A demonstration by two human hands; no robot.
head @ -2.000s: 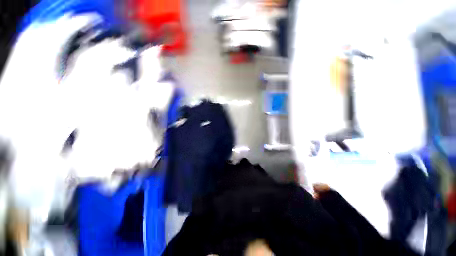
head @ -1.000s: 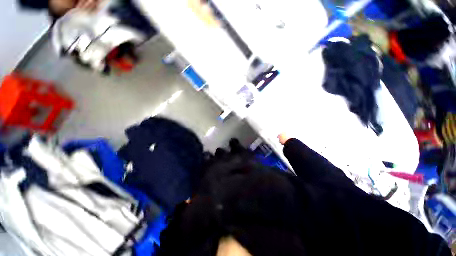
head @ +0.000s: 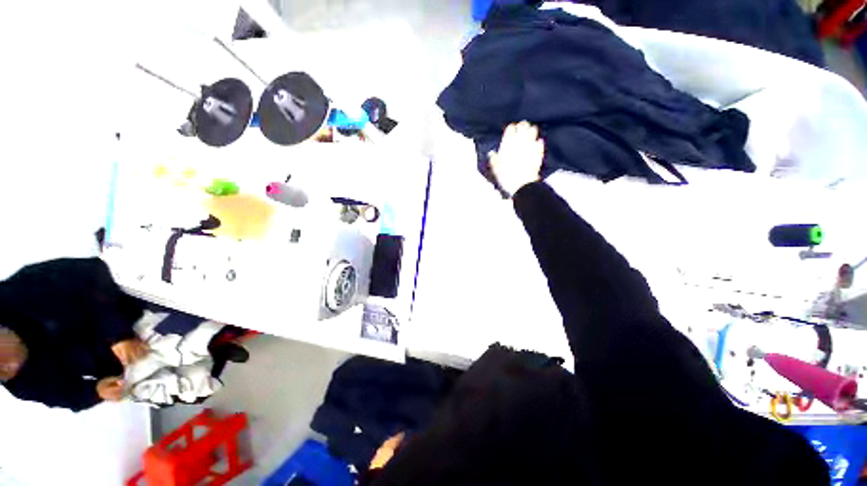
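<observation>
Navy garments or cut pieces (head: 589, 90) lie in a loose heap at the back of the white table. My right hand (head: 518, 157), bare with a black sleeve, reaches far forward and lies on the heap's near left edge. Whether its fingers grip the cloth is unclear. My left hand (head: 385, 452) is small and partly hidden at the bottom, beside more navy cloth (head: 375, 399) low by my lap. Its fingers are too hidden to tell their hold.
A sewing machine (head: 347, 275) and thread stand (head: 295, 107) are left. At right are a dark green cone (head: 795, 235), magenta cone (head: 811, 380) and orange-handled scissors (head: 781, 406). A person (head: 57, 323) handles white-and-navy cloth (head: 176, 365). A red stool (head: 195, 454) stands below, near a blue crate (head: 309, 467).
The view has swung right over the table. My right arm now reaches farther forward, with its hand at the navy heap. The white garments at the left have left the view.
</observation>
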